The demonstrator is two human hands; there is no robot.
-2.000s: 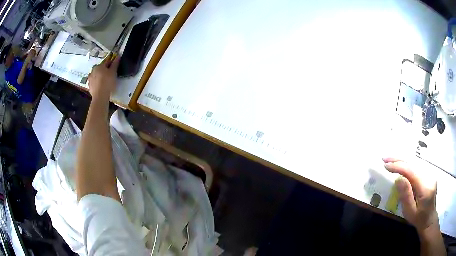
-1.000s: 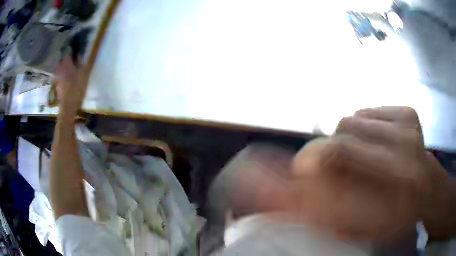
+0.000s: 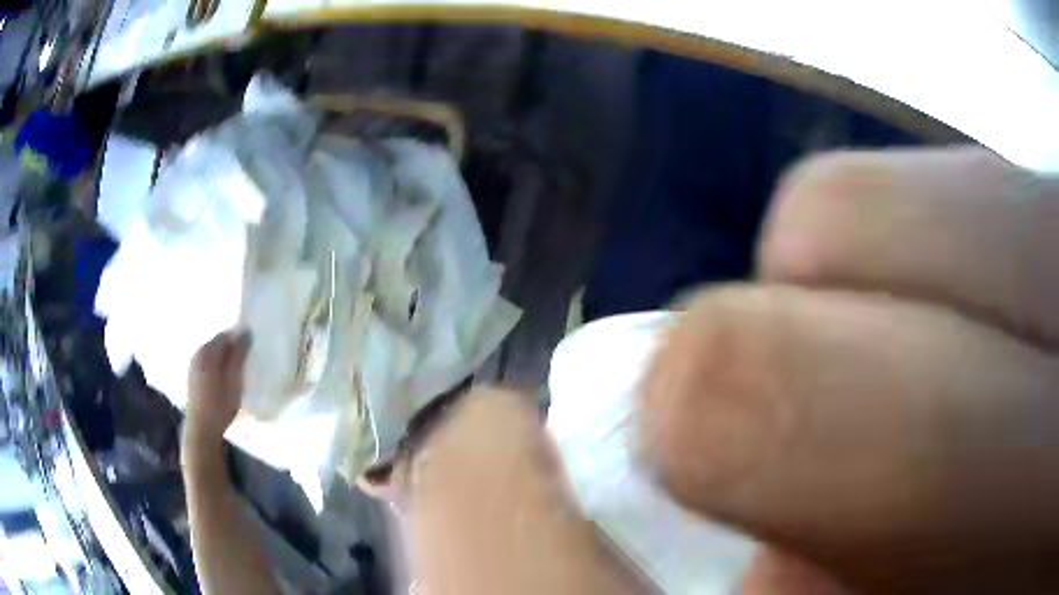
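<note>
A large heap of white cloth pieces lies beside the sewing table, bunched in loose folds. My left hand is at the heap's lower left edge, with its fingertips against the cloth; whether they grip it is not clear. My right hand is very close to the camera, large and blurred. Its fingers look bent, and any object in them is hidden. Another blurred skin-coloured shape shows at the bottom centre; I cannot tell which part it is.
The white table with its wood-coloured edge crosses the top. A tan curved bar is behind the heap. Dark space lies under the table. A person in blue is at the far left.
The view has swung down from the table to the cloth heap. My left hand has left the neighbouring machine's table and come to the heap. My right hand has risen from the table to near the camera.
</note>
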